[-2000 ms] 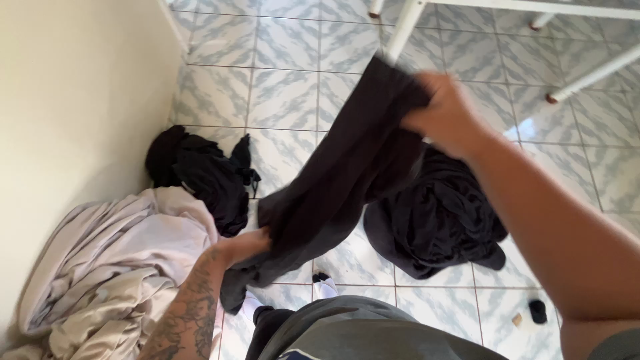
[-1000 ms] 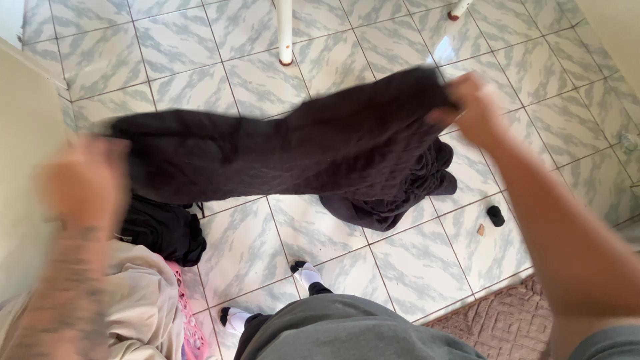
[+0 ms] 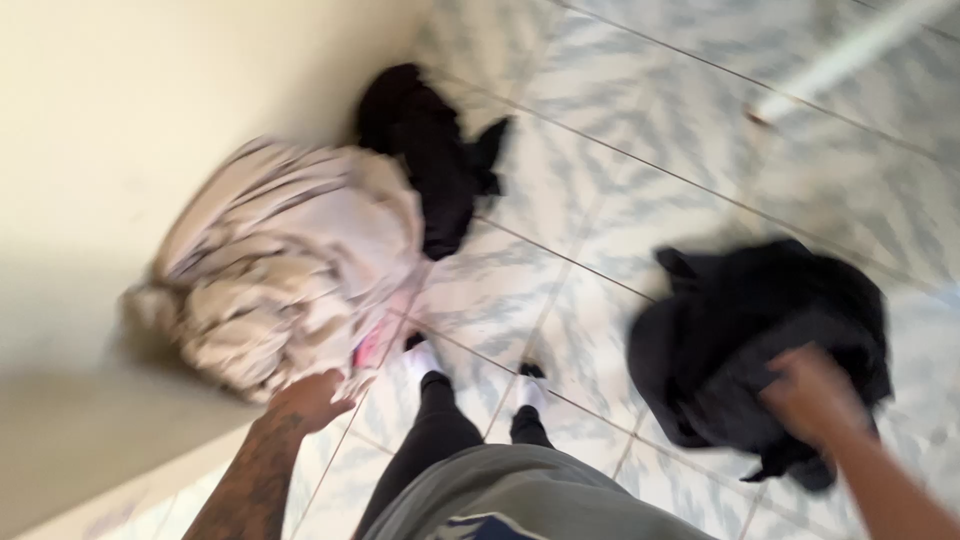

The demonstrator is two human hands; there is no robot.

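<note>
My right hand (image 3: 817,397) is over a pile of black clothes (image 3: 757,337) on the floor at the right; it is blurred, so whether its fingers still grip the cloth cannot be told. My left hand (image 3: 315,397) is at the lower edge of a large heap of beige cloth (image 3: 300,247) at the left, fingers partly spread, with nothing seen held in it. Beyond that heap, against the wall, lies a smaller pile of black cloth (image 3: 435,157).
A pink patterned item (image 3: 371,341) shows beside the beige heap. A white metal leg (image 3: 832,67) stands at the upper right. A pale wall (image 3: 150,97) borders the left side. My feet, in white and black socks (image 3: 531,386), are on the tiled floor (image 3: 585,300).
The dark garment stretched between both hands earlier is no longer held up. My right hand has come down to the right-hand black pile, my left to the beige heap. The view has shifted.
</note>
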